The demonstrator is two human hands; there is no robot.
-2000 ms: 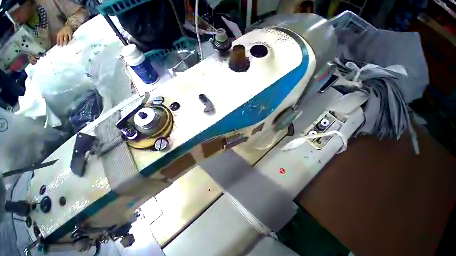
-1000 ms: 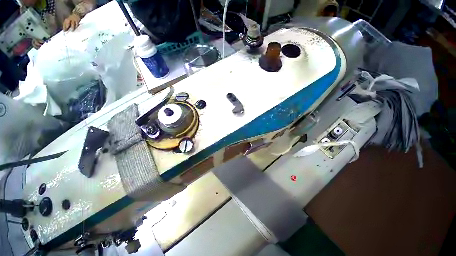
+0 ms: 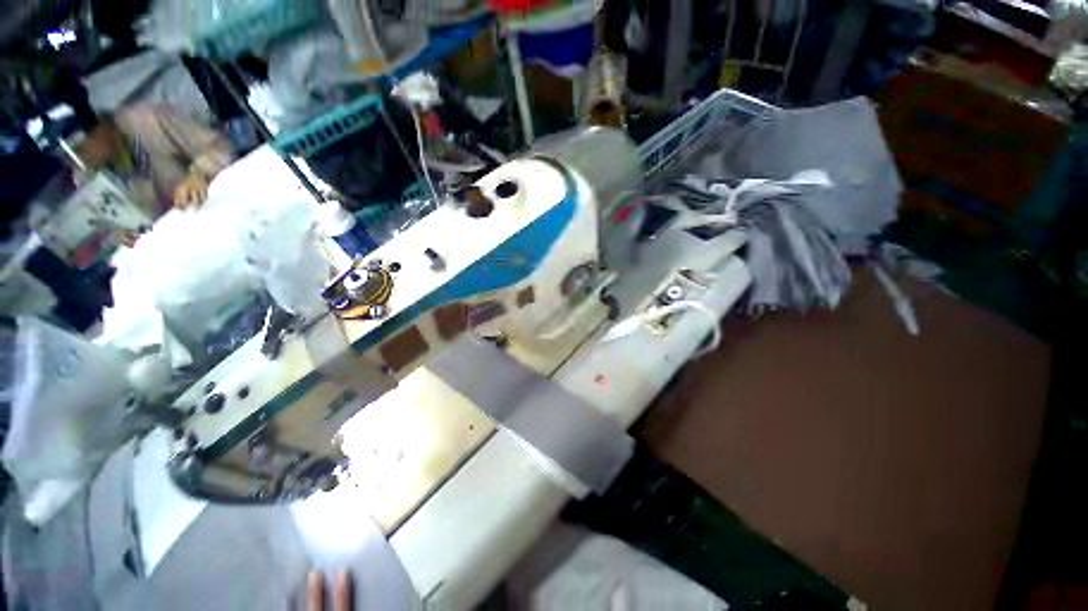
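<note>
Two fingertips, seemingly of my left hand [image 3: 329, 590], show at the bottom edge, resting on a light-grey garment panel [image 3: 227, 555]; the rest of the hand is cut off, so its grip is hidden. My right hand is out of the picture. The panel lies left of and below the needle area, which is washed out by glare. The white sewing machine [image 3: 477, 253] with a blue-green stripe runs from lower left to upper middle. Folded grey strips [image 3: 537, 412] lie across the machine bed [image 3: 477, 525], right of the needle area.
A bundle of grey cut pieces [image 3: 793, 245] with a white tie hangs at the bed's far end, by a white wire basket [image 3: 716, 119]. A brown surface [image 3: 859, 442] is at the right. White bags [image 3: 215, 257] lie beyond the machine; a person's hand [image 3: 191, 189] shows upper left.
The view has swung and pulled back, so the machine looks smaller and lower. The fingertips and the grey panel at the bottom have come into view. The strips still lie across the bed.
</note>
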